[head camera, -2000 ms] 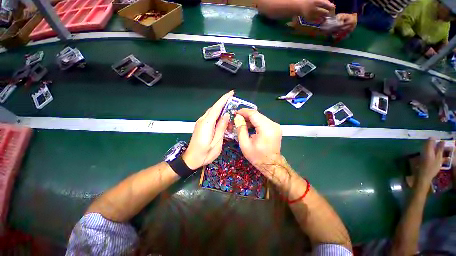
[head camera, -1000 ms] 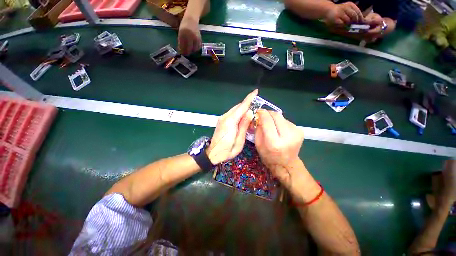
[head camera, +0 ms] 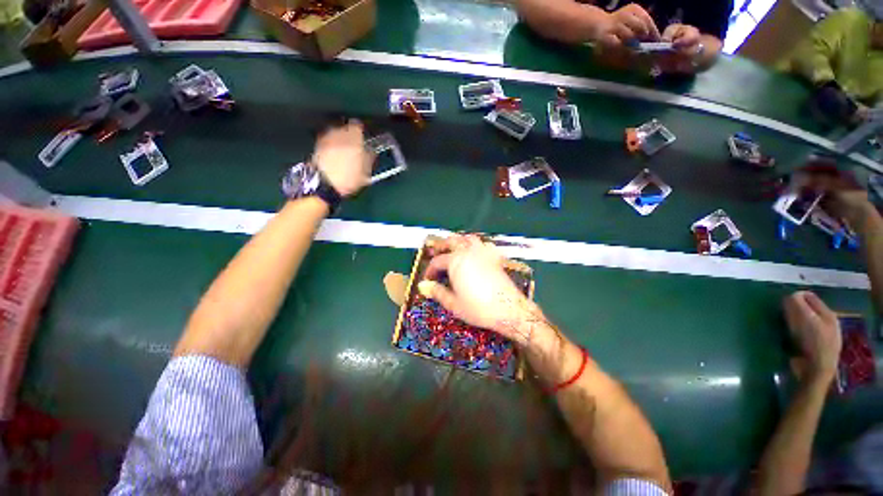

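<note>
My left hand [head camera: 344, 160], blurred, is over the belt with its fingers at a silver-white housing [head camera: 389, 160]. The frame's window and right side show; whether the fingers grip it cannot be told. My right hand [head camera: 471, 279] is over the shallow parts box [head camera: 396, 325], fingers bent down at its upper left part, with a pale yellow cover on a fingertip. Whether it holds a part is hidden. Small red and dark blue parts [head camera: 450, 339] fill the box. A housing with a red-brown and a blue part [head camera: 531, 179] lies on the belt beyond the box.
More housings [head camera: 145, 161] lie along the green belt between pale rails [head camera: 242, 221]. Pink compartment trays [head camera: 29, 281] stand at left and far left, a brown carton [head camera: 329, 34] at the far side. Other people's hands are across the belt [head camera: 634, 34] and at right [head camera: 813, 334].
My hands have parted. The left moved left to a housing on the belt, the right down over the box. A housing with blue and red-brown parts now lies on the belt ahead.
</note>
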